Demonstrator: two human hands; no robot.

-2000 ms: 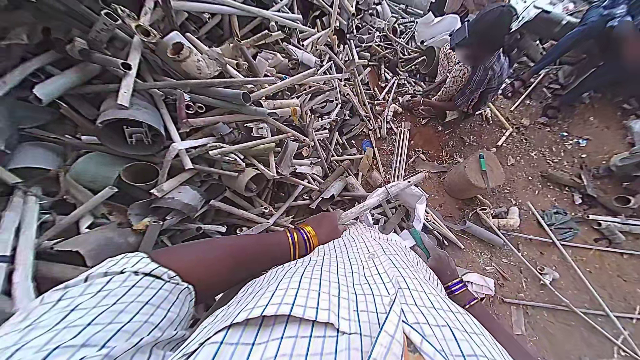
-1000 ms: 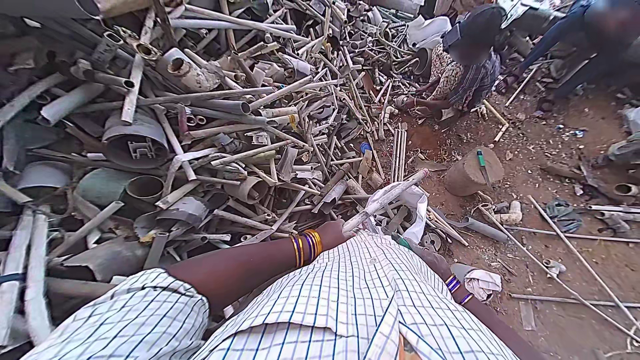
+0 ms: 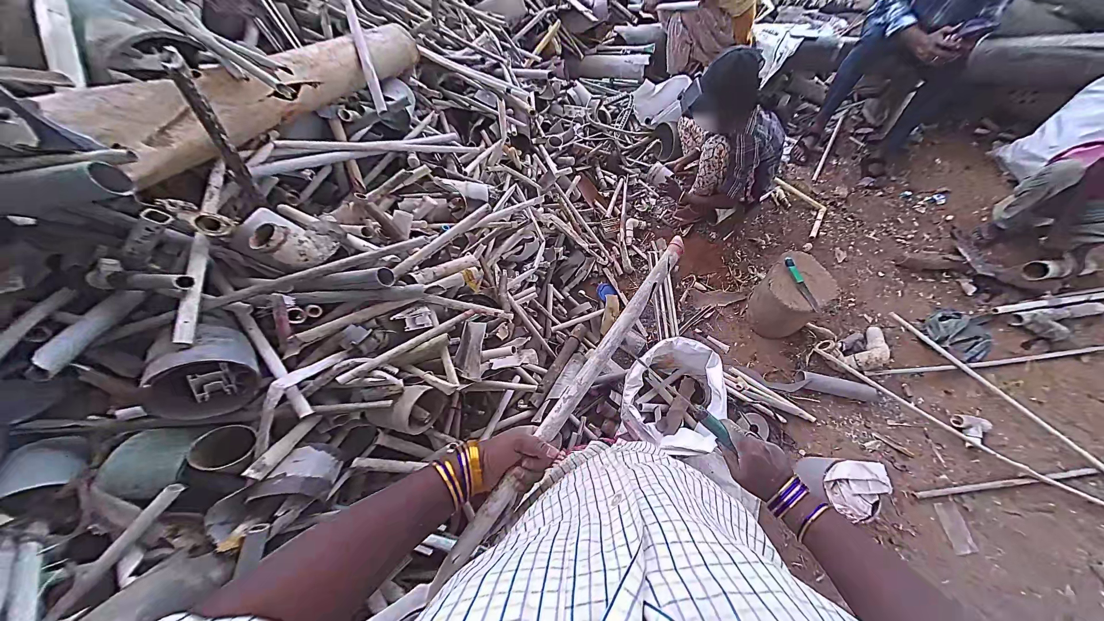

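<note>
My left hand [image 3: 516, 455] is closed around a long, pale, dirty pipe [image 3: 608, 349]. The pipe slants from beside my shirt up to the right, and its far end has a reddish tip. My right hand [image 3: 757, 461] grips a tool with a green handle [image 3: 718, 429]; its working part is hard to make out and points up left over an open white sack [image 3: 634, 401]. Pieces of pipe lie in the sack. Bangles circle both my wrists.
A heap of scrap pipes [image 3: 345, 310] spreads across the left and middle. A grey-brown block [image 3: 780, 302] with a green-handled tool [image 3: 800, 280] on it stands at right. A person [image 3: 733, 147] crouches beyond, others sit farther back. Long thin pipes [image 3: 992, 388] lie on the ground.
The pipe in my left hand now reaches much farther up and forward, and its reddish tip shows. The tool in my right hand has come into clearer sight over the sack.
</note>
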